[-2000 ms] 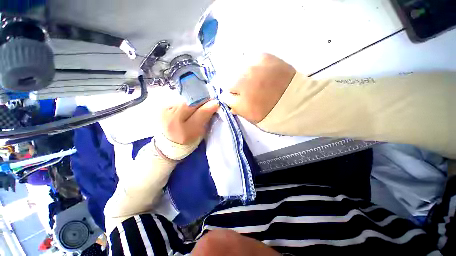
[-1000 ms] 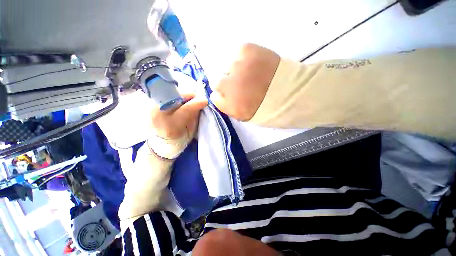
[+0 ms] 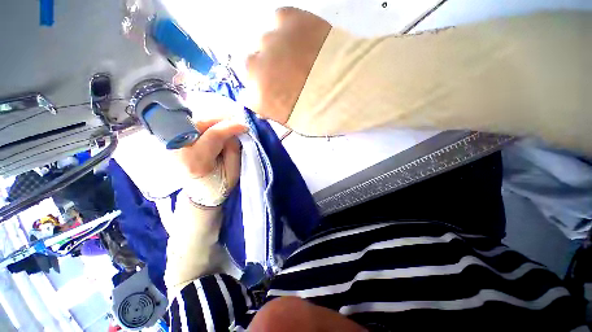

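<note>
The blue and white cloth [image 3: 289, 185] runs from the needle area down over the table's front edge, with a pale frayed seam edge. My left hand [image 3: 213, 152] grips the white and blue cloth beside the grey-blue cylindrical part [image 3: 167, 121] of the machine. My right hand [image 3: 282, 65] rests on the cloth just behind and right of it, fingers curled down; its fingertips are hidden in glare. A lighter blue piece [image 3: 184, 45] of the work lies beyond the hands. The needle itself is hidden.
The machine head [image 3: 52, 61] fills the upper left, with a curved metal bar [image 3: 61, 181] below it. A ruler strip [image 3: 415, 165] lines the table edge. More blue cloth [image 3: 139, 211] hangs left. A grey unit with a ringed disc [image 3: 137, 301] stands lower left. Pale cloth [image 3: 552, 188] lies right.
The view has shifted, so the machine sits farther left. My right hand has moved up and away from my left hand, and more of the lighter blue piece shows. The phone has left the view.
</note>
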